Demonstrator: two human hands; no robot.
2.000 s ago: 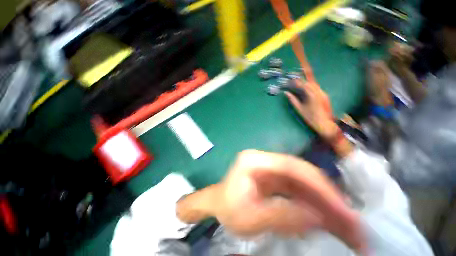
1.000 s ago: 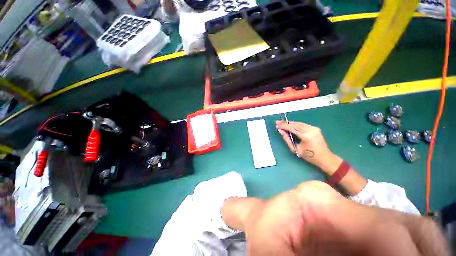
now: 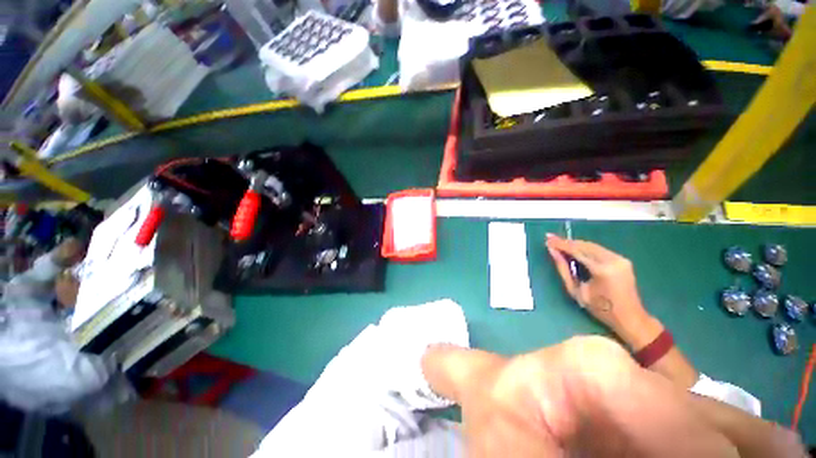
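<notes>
My right hand (image 3: 604, 291), with a red wristband, holds thin tweezers (image 3: 569, 231) like a pen, tip pointing away; a dark part shows between the fingers. It is just right of a narrow white label sheet (image 3: 510, 267) lying flat on the green mat. Its markings are too faint to read. My left hand (image 3: 573, 394) is very close to the camera, large, blurred and cut off by the bottom edge; its fingers are not clear. Several round dark and silvery circuit board assemblies (image 3: 765, 302) lie at the right.
A red parts tray (image 3: 388, 234) stands left of the sheet, beside the black clamp fixture (image 3: 358, 268) with red handles (image 3: 245, 215). Grey instruments (image 3: 170, 326) are further left. Black trays (image 3: 590, 143) stand behind the metal edge strip. A yellow post (image 3: 752, 116) and orange cable (image 3: 803, 394) are right.
The view has turned and steadied. My right hand has gone from the round assemblies to beside the label sheet, where it stays over the last second. My left hand remains close to the camera.
</notes>
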